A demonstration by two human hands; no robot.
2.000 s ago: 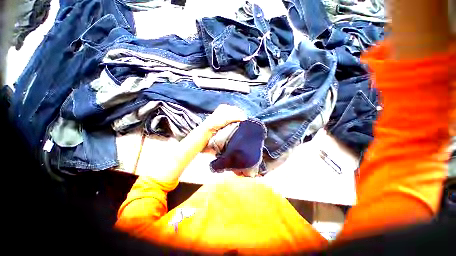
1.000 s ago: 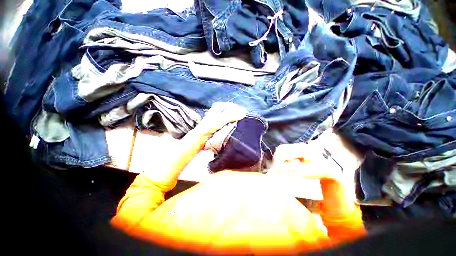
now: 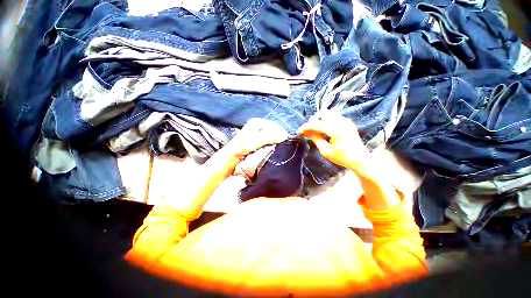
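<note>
A dark navy fabric piece (image 3: pixel 282 173) hangs below my hands at the table's front edge, with beige-grey cloth beside it. My left hand (image 3: pixel 260 137) is closed on its upper left edge. My right hand (image 3: pixel 332 137) is at its upper right corner, thumb and fingertips pinched together close to my left fingers. A fine pale thread curves over the navy piece. No needle can be made out between the right fingertips. The mid-blue denim garment (image 3: pixel 372 105) with pale topstitching lies just behind and right of my hands.
Folded denim with grey-white reverse sides (image 3: pixel 198 125) lies behind and left. A dark garment with a white knotted cord (image 3: pixel 305 29) is at top centre. Dark denim with shiny buttons (image 3: pixel 454 116) is heaped at right. The white table edge (image 3: pixel 218 204) runs below my hands.
My right hand, raised far out at the right two seconds ago, came down beside the navy piece and then moved up and left to its top corner. My left hand has kept its hold.
</note>
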